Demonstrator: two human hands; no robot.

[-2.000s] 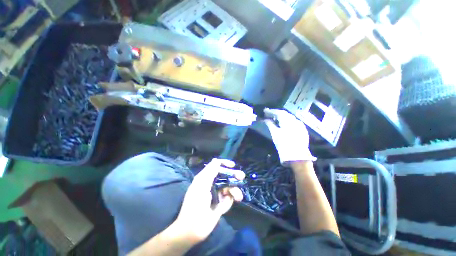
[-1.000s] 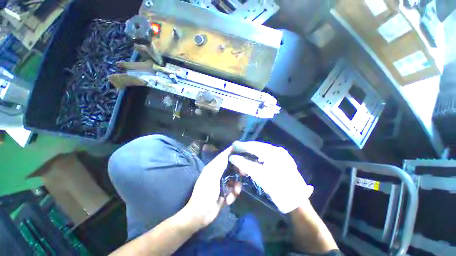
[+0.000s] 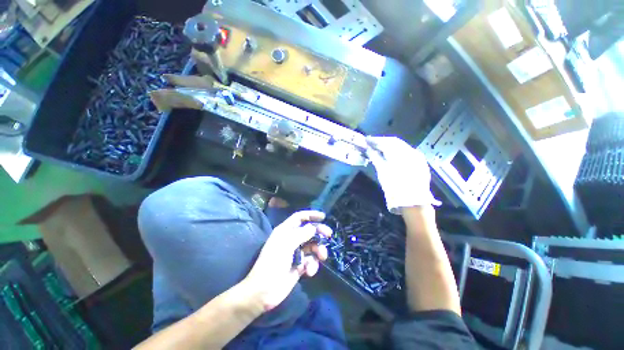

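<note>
My left hand (image 3: 284,263) is bare, palm up, with its fingers curled around several small dark capacitors. My right hand (image 3: 402,172), in a white glove, is at the right end of the silver guide rail (image 3: 311,133); its fingertips touch the rail end, and whatever they pinch is hidden or too small to tell. The supply bin (image 3: 373,249) with loose dark capacitors lies below, between my hands. The tan-topped machine (image 3: 294,68) stands behind the rail. Dark parts sit along the rail.
A large dark bin (image 3: 145,160) heaped with capacitors stands at the rail's left end, under a brown cardboard chute (image 3: 179,100). An open cardboard box (image 3: 85,246) is at lower left. A slotted metal plate (image 3: 448,164) and a tubular cart handle (image 3: 540,273) are at right.
My gloved right hand has moved from beside my left hand up to the rail's right end. My left hand stays low, its parts now uncovered. The supply bin shows more.
</note>
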